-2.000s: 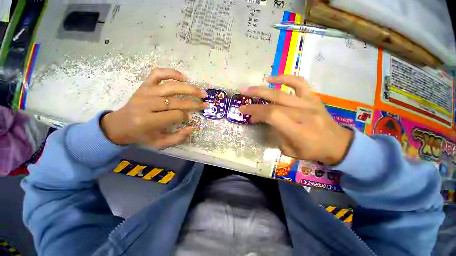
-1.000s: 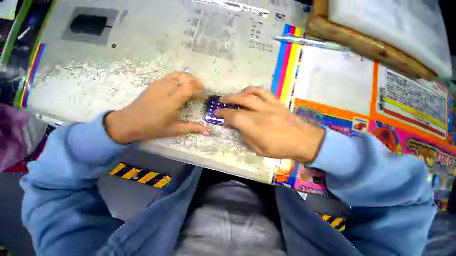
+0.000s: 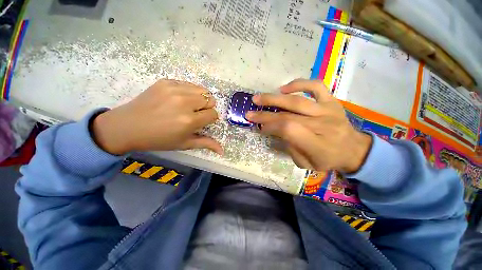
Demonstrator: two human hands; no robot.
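A small rounded-square watch head unit (image 3: 240, 109) shows a dark purple face with rows of light marks. It is on or just above the grey printed sheet (image 3: 158, 55). My right hand (image 3: 312, 124) has its thumb and fingers on the unit's right side; dark purple parts between the fingers are mostly hidden. My left hand (image 3: 161, 116) is to the left of the unit, fingers curled and thumb pointing right, with a gap between it and the unit. I cannot tell whether it holds anything.
A pale silver pen (image 3: 357, 32) lies across the colour bars (image 3: 328, 50) at the upper right. Beyond it is a brown wooden edge (image 3: 417, 45). A colourful printed card sheet (image 3: 386, 118) lies under my right forearm. Yellow-black floor tape (image 3: 150, 172) shows below the bench edge.
Two units were side by side between my hands; one clear face shows now. My left hand has drawn away from it and curled. The camera view has shifted.
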